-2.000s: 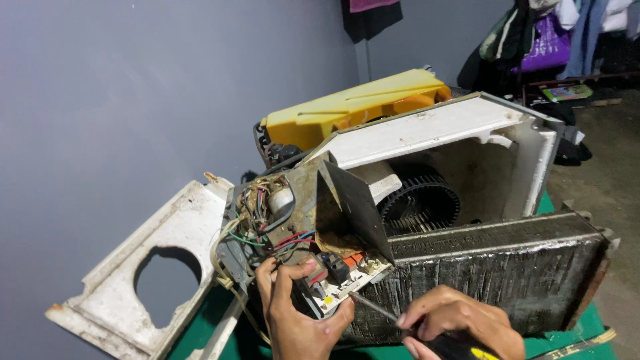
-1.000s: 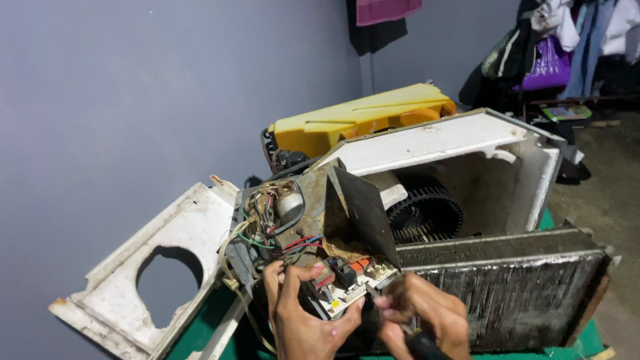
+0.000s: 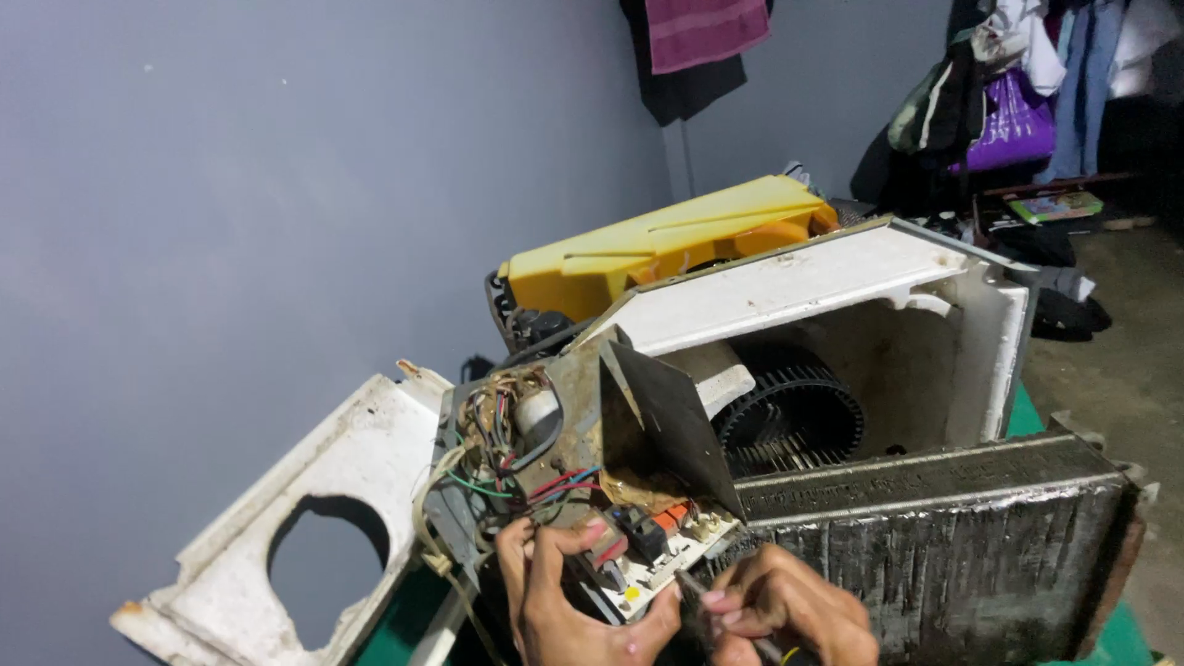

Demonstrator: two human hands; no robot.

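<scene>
My left hand [image 3: 573,592] grips the near edge of a circuit board [image 3: 661,564] with a transformer, relays and an orange connector. The board sits at the mouth of a rusty metal control box [image 3: 578,407] full of wires and a capacitor [image 3: 538,412]. My right hand [image 3: 786,610] holds a screwdriver [image 3: 696,585], its metal shaft tilted up toward the board's near edge; whether the tip touches is unclear. Most of its dark and yellow handle is hidden in my fingers.
A dirty finned heat-exchanger coil [image 3: 925,546] lies right of the board. Behind it stands a white housing [image 3: 786,287] with a black blower wheel [image 3: 805,407]. A white panel with a round hole [image 3: 361,444] leans left, a yellow casing [image 3: 666,231] lies behind, and the wall [image 3: 231,231] rises at left.
My right hand has brought the screwdriver closer to the board, its handle turning more upright from the slant two seconds ago. My left hand keeps its hold on the board.
</scene>
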